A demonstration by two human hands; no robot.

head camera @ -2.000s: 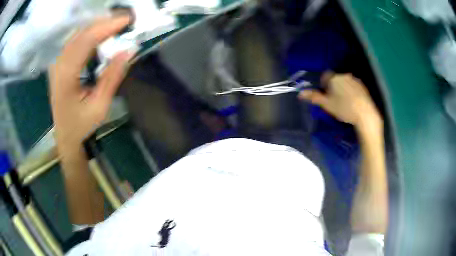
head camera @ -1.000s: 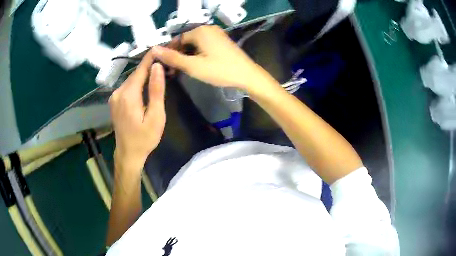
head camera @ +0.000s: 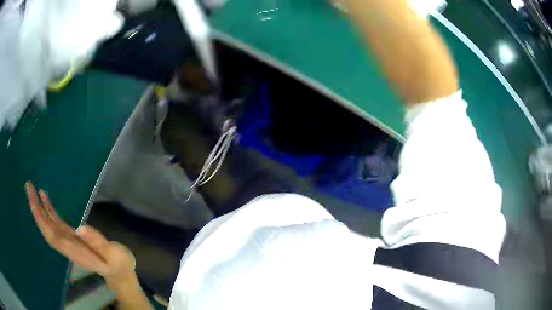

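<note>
My left hand [head camera: 85, 245] is at the lower left over the green bench edge, fingers apart and empty. My right forearm [head camera: 408, 54] reaches up past the top edge, and the hand is cut off there, so its hold is hidden. A bunch of thin white cables [head camera: 216, 154] hangs over my lap, touched by neither hand. White cameras [head camera: 66, 42] stand blurred at the upper left, away from my left hand.
A yellow ring [head camera: 62, 80] lies by the cameras. A black mat or slab [head camera: 136, 45] is at the top left, with a white strip [head camera: 197, 30] hanging beside it. The green bench [head camera: 290, 36] curves right, with a blurred white object [head camera: 540, 166] at the far right.
My hands were together at a camera's dark lead; now they are apart. The left has moved down and left and opened; the right has reached up out of the picture. The view has turned.
</note>
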